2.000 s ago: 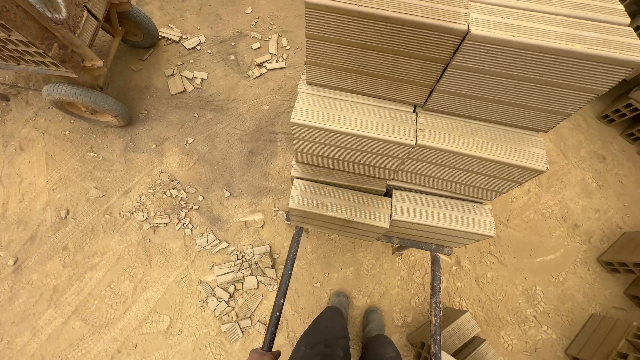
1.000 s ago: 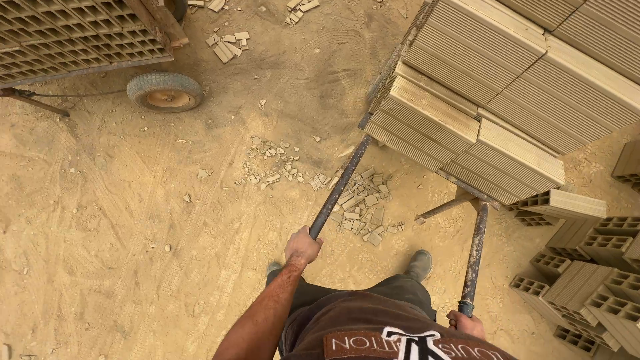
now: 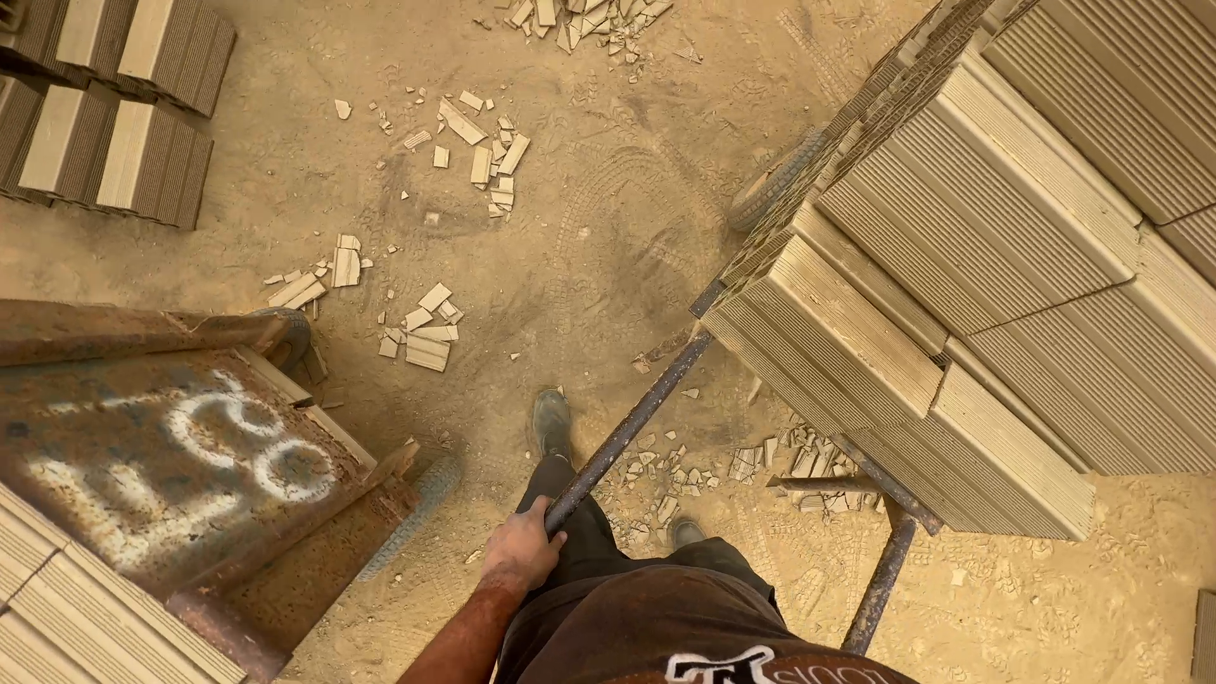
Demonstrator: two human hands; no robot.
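My left hand [image 3: 524, 543] is closed around the end of a rusty metal cart handle [image 3: 632, 427], in front of my thigh. That bar runs up and right to the frame of a cart stacked with ribbed hollow clay blocks [image 3: 826, 342]. A second handle bar [image 3: 879, 589] comes down from the cart's lower edge and passes behind my shirt at the bottom of the view. My right hand is hidden or out of view. Part of a cart wheel [image 3: 779, 180] shows beside the stack's far left side.
At the left stands a rusty metal cart [image 3: 190, 456] with painted marks, its wheel [image 3: 413, 518] near my left side, and blocks [image 3: 104, 608] on it. More blocks [image 3: 157, 161] are stacked at the upper left. Broken block pieces [image 3: 427, 332] lie scattered on the sandy ground.
The view has swung strongly. The rusty cart with painted marks has come into view at the left. My left hand remains on the handle; my right hand, seen on the other handle before, is no longer visible.
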